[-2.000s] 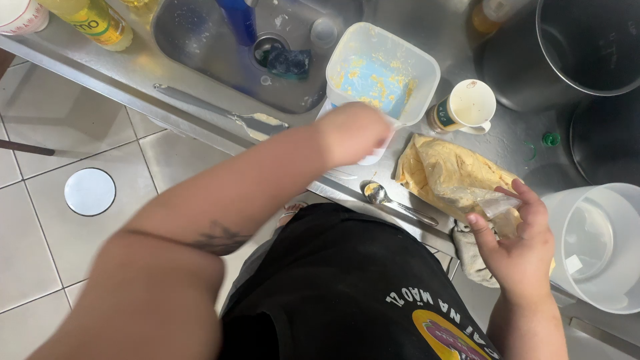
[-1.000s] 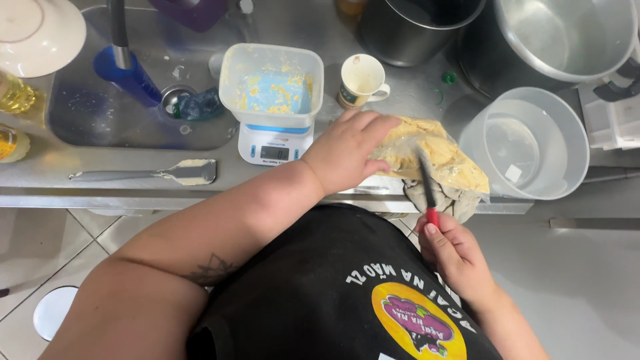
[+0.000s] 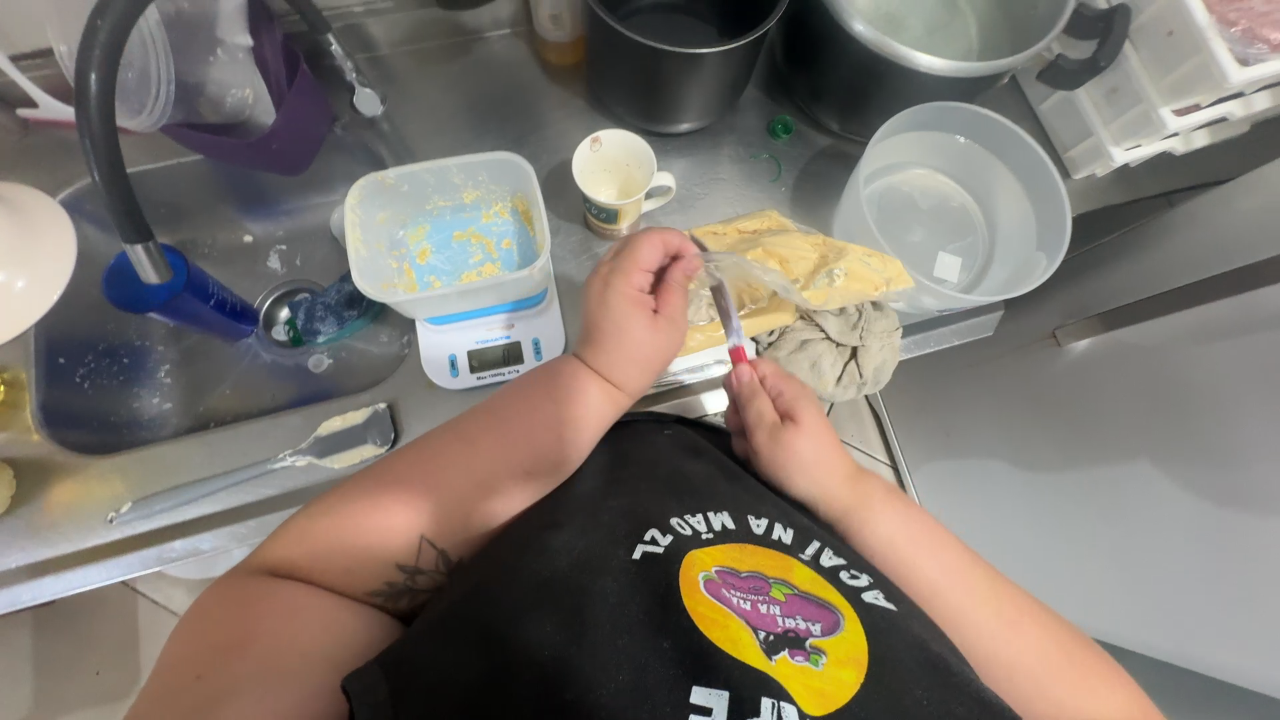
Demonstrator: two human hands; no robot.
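My left hand (image 3: 640,310) pinches the clear plastic edge of a bag of yellow, crumbly-looking food (image 3: 800,260) on the steel counter. In my right hand (image 3: 790,430) is a knife with a red handle (image 3: 728,315), its blade against the plastic beside my left fingers. A crumpled grey-beige cloth (image 3: 835,350) lies beside the bag, near the counter's edge. Left of my left hand, a plastic tub (image 3: 450,240) with yellow residue stands on a white digital kitchen scale (image 3: 493,350). A white mug (image 3: 615,180) stands behind my left hand.
At the left is a steel sink (image 3: 150,400) with a black hose tap (image 3: 105,130) and a blue cup (image 3: 180,295). A spatula (image 3: 340,440) lies on the front ledge. Dark pots (image 3: 680,80) stand behind; a round clear tub (image 3: 950,210) and a white crate (image 3: 1150,100) are at right.
Two seconds ago my right hand was on the bag without a knife; now it holds the red-handled knife. My left hand has moved from beside the tub to the bag. The view has shifted.
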